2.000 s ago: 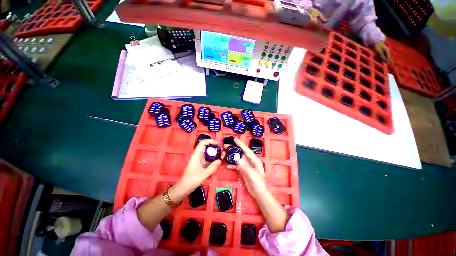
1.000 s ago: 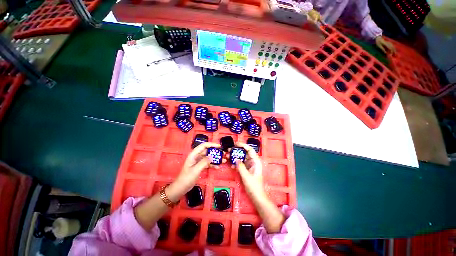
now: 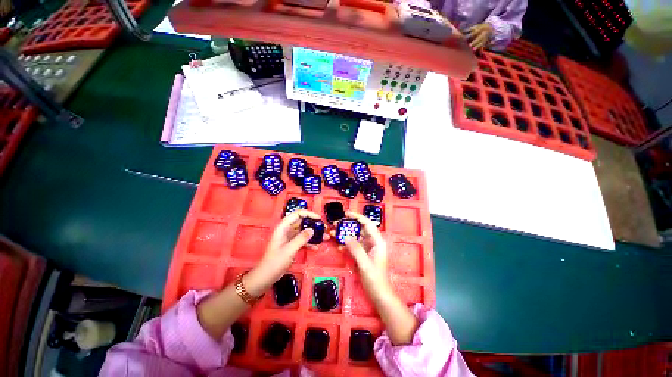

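Observation:
My left hand (image 3: 289, 243) holds a smartwatch unit (image 3: 315, 232) with a mostly dark screen, its thumb on the face. My right hand (image 3: 368, 247) holds a lit smartwatch unit (image 3: 348, 231) with blue-white marks. Both are side by side above the middle of the red tray (image 3: 256, 241). Lit watches (image 3: 273, 163) sit in pairs along the tray's back row, a few of them dark. Dark watches (image 3: 316, 344) lie in the front row. Another dark watch (image 3: 326, 294) lies over a green label (image 3: 335, 281). A black unit (image 3: 334, 211) lies just beyond my fingers.
A white instrument (image 3: 346, 81) with a coloured screen stands behind the tray, under a raised red tray (image 3: 317, 33). A white block (image 3: 368, 137) lies below it. Papers (image 3: 228, 110) are at back left. A second watch tray (image 3: 523, 103) is at right, near another person's hand (image 3: 479, 34).
The watch in my left hand has gone from lit to mostly dark. Two back-row watches have dimmed; two in the row before them now show lit marks. The right tray has turned.

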